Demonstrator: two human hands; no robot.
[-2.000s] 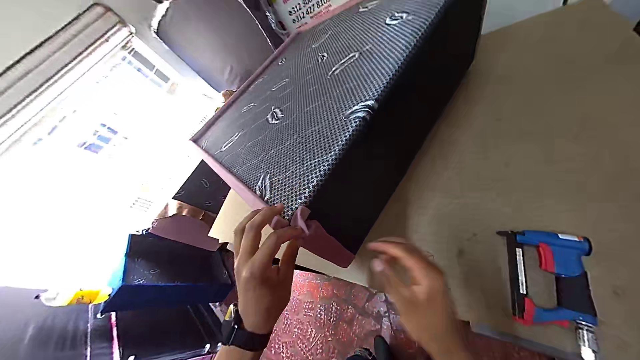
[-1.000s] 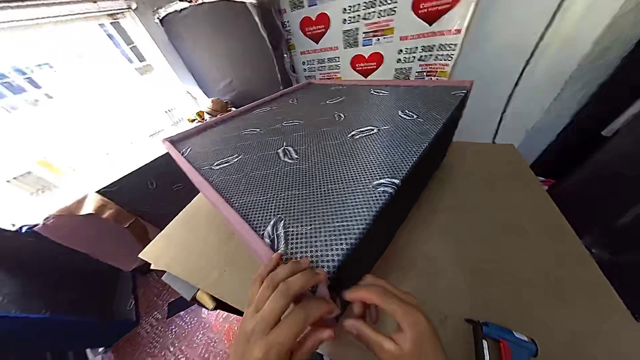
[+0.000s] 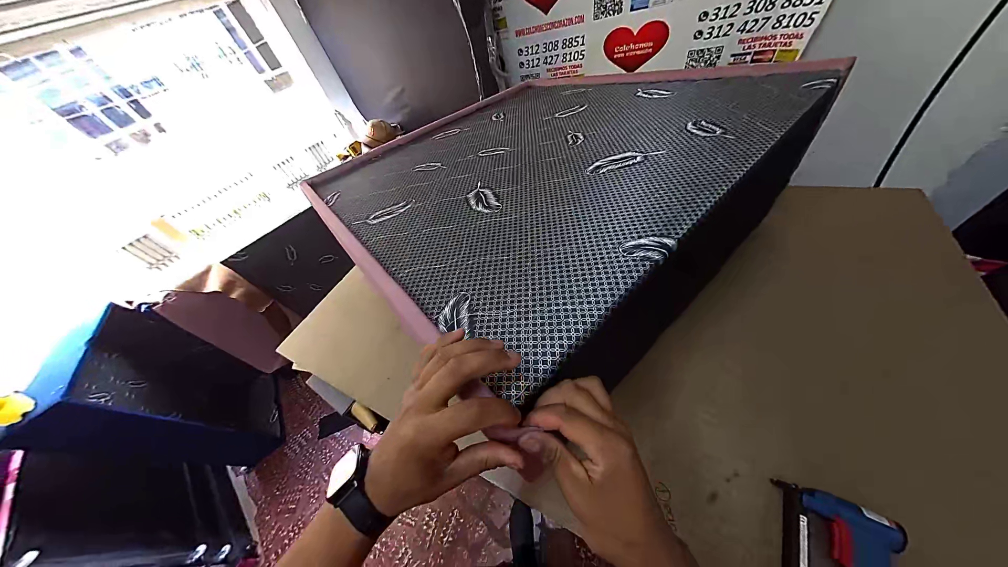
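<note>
A large box-shaped panel (image 3: 543, 197) covered in dark feather-patterned fabric lies tilted across the work surface, with pink fabric edging (image 3: 362, 260) along its left and far sides and a black side on the right. My left hand (image 3: 449, 417), with a watch on the wrist, rests its fingers on the near corner and pinches the pink fabric there. My right hand (image 3: 587, 457) grips the same pink fabric from the other side, thumb and fingers together at the corner. The exact fold is partly hidden by the fingers. A blue and red staple gun (image 3: 846, 528) lies to the right.
The panel rests on a brown board surface (image 3: 787, 354). Blue-edged upholstered boxes (image 3: 173, 378) stand on the left over a patterned red floor (image 3: 299, 449). A printed banner (image 3: 669, 35) hangs behind the panel, and a bright window (image 3: 142, 118) is at the left.
My right hand, apart from the corner two seconds ago, has come to the pink fabric beside my left hand. The view has swung noticeably.
</note>
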